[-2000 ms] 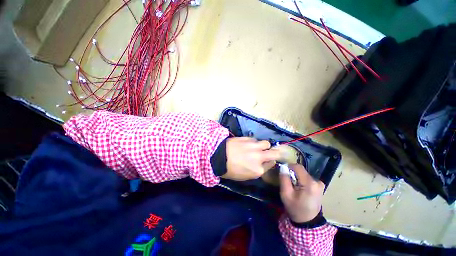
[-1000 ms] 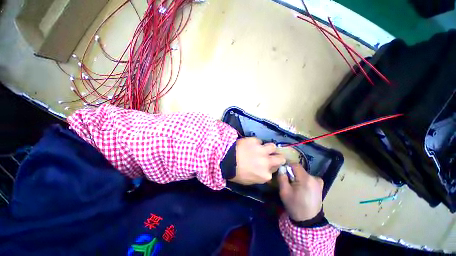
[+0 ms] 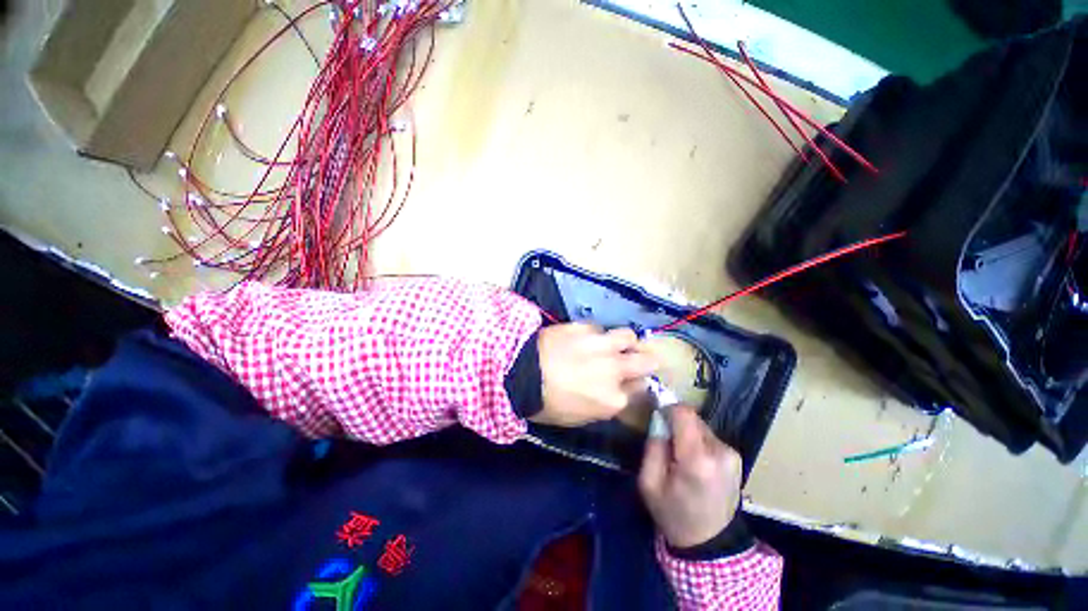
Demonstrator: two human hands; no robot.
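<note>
A black panel [image 3: 754, 380] with a round opening lies on the tan bench in front of me. A red lead wire [image 3: 782, 277] runs from the panel's upper edge out to the right. My left hand [image 3: 587, 372] is over the left part of the opening, its fingers bent at the wire's near end; what they hold is hidden. My right hand [image 3: 692, 477] is at the panel's lower edge, its thumb and finger closed on a small whitish object [image 3: 661, 394] that points into the opening. The fingertips of both hands nearly meet.
A bundle of red wires [image 3: 340, 155] with white ends lies at the upper left beside a cardboard box [image 3: 161, 90]. Black panels [image 3: 883, 227] are piled at the right, with red wires over them. A green stick [image 3: 881, 454] lies at the lower right.
The view has shifted slightly. My right hand has moved a little down and left relative to the opening, uncovering more of its right side. The whitish object now shows more clearly.
</note>
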